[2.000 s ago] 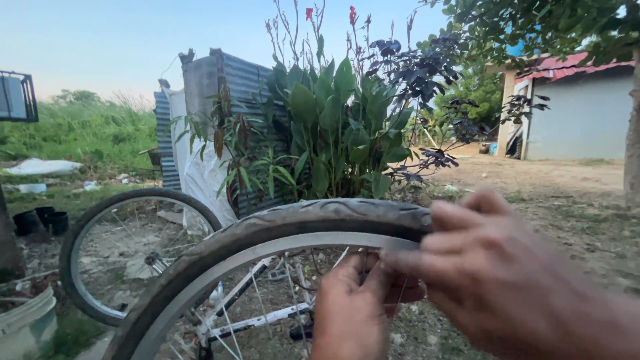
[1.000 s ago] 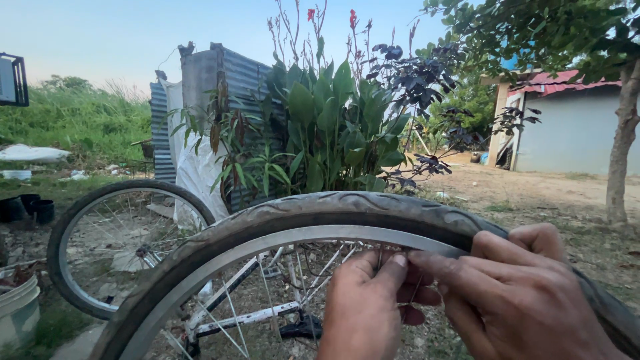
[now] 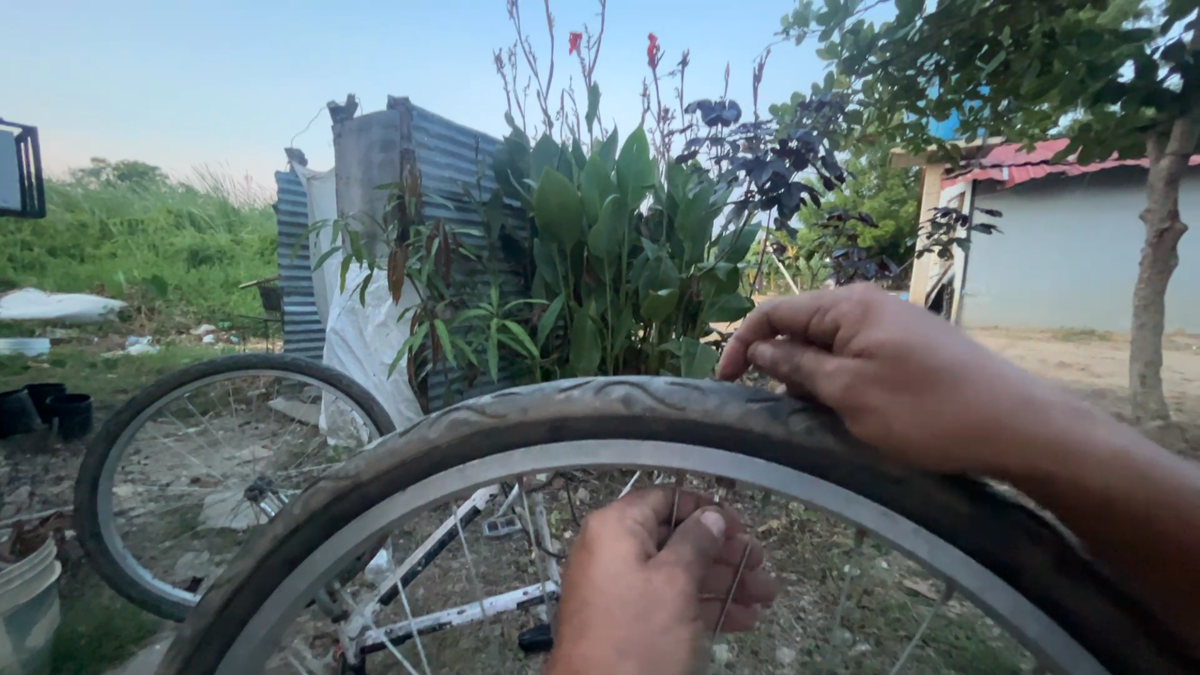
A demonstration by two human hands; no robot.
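Note:
A bicycle wheel with a black rubber tire (image 3: 600,403) and a grey metal rim (image 3: 600,457) stands close in front. My left hand (image 3: 670,567) is below the rim among the spokes, thumb and fingers bent about a thin spoke (image 3: 736,586); whether it grips the spoke is hard to tell. My right hand (image 3: 844,366) is at the top of the tire, right of its middle, with fingers curled and fingertips near the tread. Nothing shows clearly between those fingers. Behind the wheel lies a white and black bicycle frame (image 3: 469,614), partly hidden by the rim and my left hand.
A second bicycle wheel (image 3: 101,487) stands behind at the left. Black pots (image 3: 70,415) and a pale bucket (image 3: 28,600) are at the left edge. Corrugated metal sheets (image 3: 459,178) and leafy plants (image 3: 600,244) rise behind. A tree trunk (image 3: 1158,281) stands right, before a grey-walled building (image 3: 1050,253).
My right hand has moved from the rim's right side up to the top of the tire. My left hand has stayed below the rim, its fingers now lower among the spokes.

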